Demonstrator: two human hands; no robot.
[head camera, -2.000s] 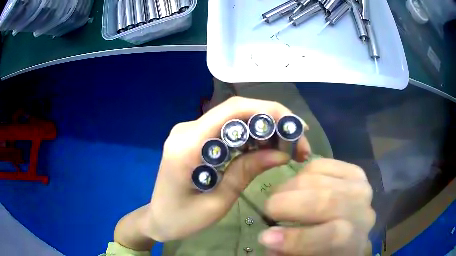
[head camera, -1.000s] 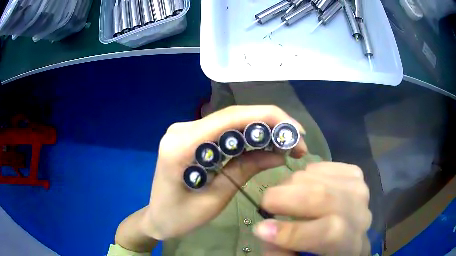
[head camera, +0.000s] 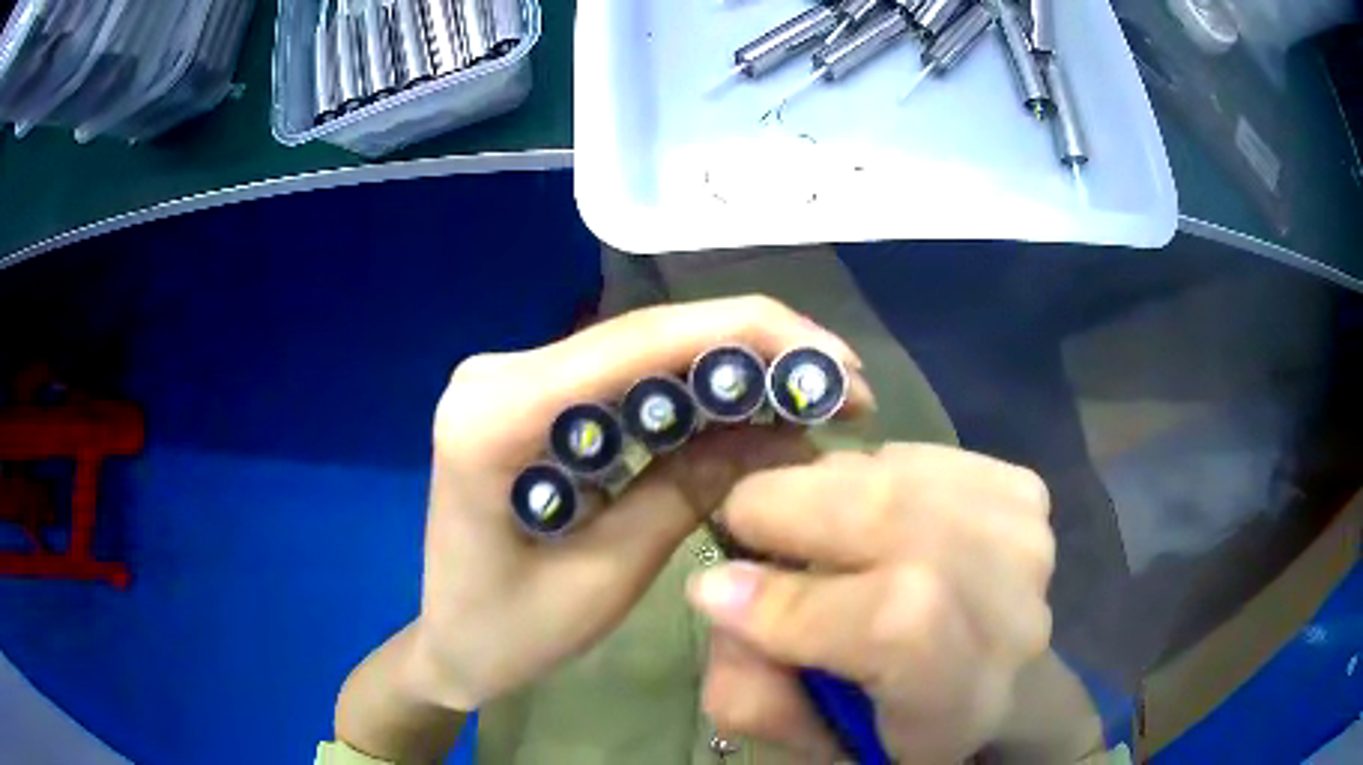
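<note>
My left hand is closed around several silver cylindrical parts, held side by side in a curved row. Their black round ends with pale centres face me, and small yellow bits show in some. My right hand grips tweezers with a blue handle. The handle sticks out below the fist. The dark tip side points toward the parts, but the tip is mostly hidden near my left thumb, so I cannot tell whether it touches a part.
A white tray with a loose pile of cylindrical parts is at the top. A clear box holding rows of parts is left of it. Stacked clear boxes stand at the far left. A red stool is below left.
My right hand has moved up and left, closer to my left hand, and the blue handle now shows. The row of parts has shifted left. The tray and boxes appear farther left in view.
</note>
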